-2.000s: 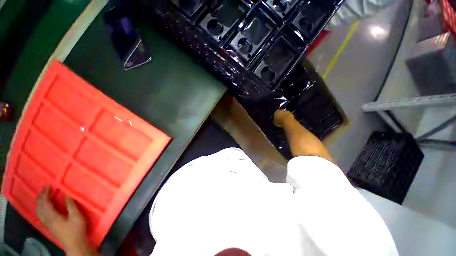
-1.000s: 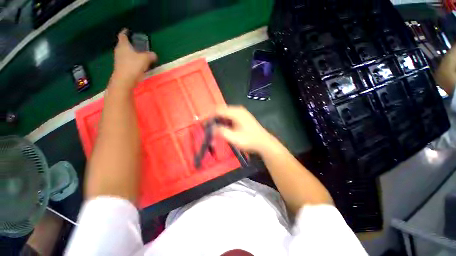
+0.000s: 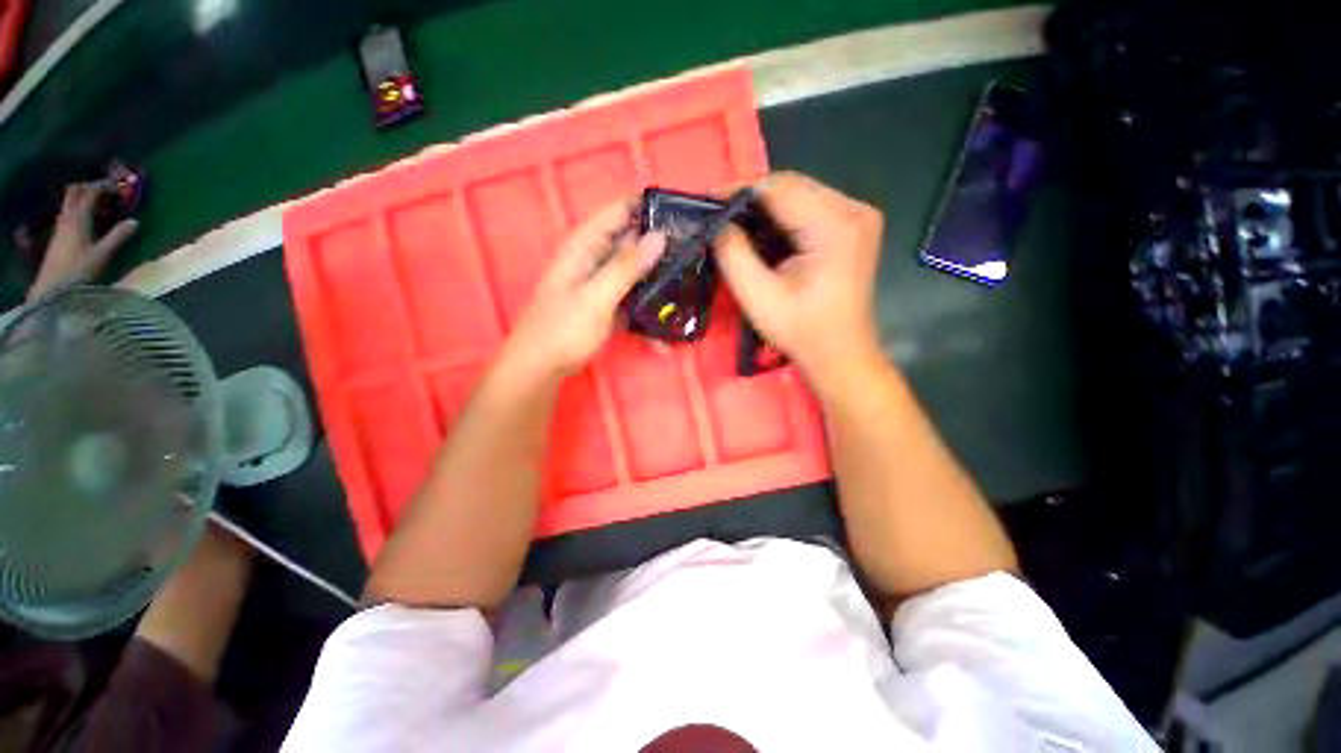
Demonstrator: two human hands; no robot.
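Observation:
My left hand [image 3: 578,299] holds a dark phone handset [image 3: 675,302] above the red tray [image 3: 419,375]. The handset has a yellow-orange spot at its lower end. My right hand [image 3: 810,275] holds a thin black front frame [image 3: 712,224] at the handset's upper right; whether the frame is seated cannot be told. One or more black frames [image 3: 755,352] also show just below my right hand, over the tray's right part. The tray's pockets that show are empty.
A handset [image 3: 390,78] lies on the green conveyor [image 3: 544,56]. A smartphone [image 3: 977,188] lies right of the tray. Glossy black trays [image 3: 1250,280] stand at right. A fan [image 3: 111,456] is at left. Another person's hand [image 3: 77,243] reaches a handset at far left.
My left hand has come back from the conveyor with a handset. My right hand has brought a black frame to it. The view has shifted, and another person's hand now shows at left.

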